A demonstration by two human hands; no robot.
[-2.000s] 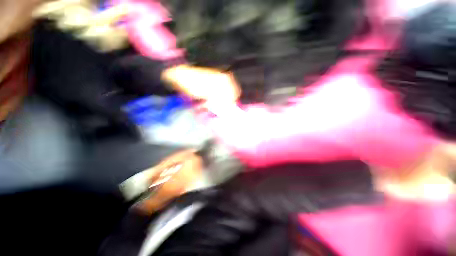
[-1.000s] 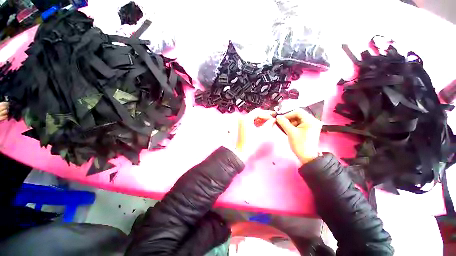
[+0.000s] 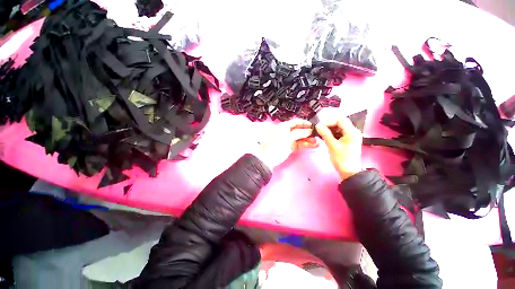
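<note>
My left hand (image 3: 288, 141) and my right hand (image 3: 342, 142) meet just in front of the pile of black buckles (image 3: 276, 90). Between their fingertips they hold a small black piece, seemingly a buckle with webbing (image 3: 315, 128); its details are too small to tell. A dark pointed tab (image 3: 358, 119) shows behind my right hand. A black strap (image 3: 384, 143) runs from beside my right hand to the webbing heap (image 3: 452, 130) on the right.
A big heap of black straps with olive triangular ends (image 3: 118, 90) lies at left on the pink table (image 3: 260, 209). A clear plastic bag (image 3: 341, 42) lies behind the buckles. A red-orange stool edge (image 3: 288, 257) shows below.
My left hand has moved right, and its fingers now close around the piece beside my right fingertips. The blue stool at lower left is mostly covered by dark and pale shapes.
</note>
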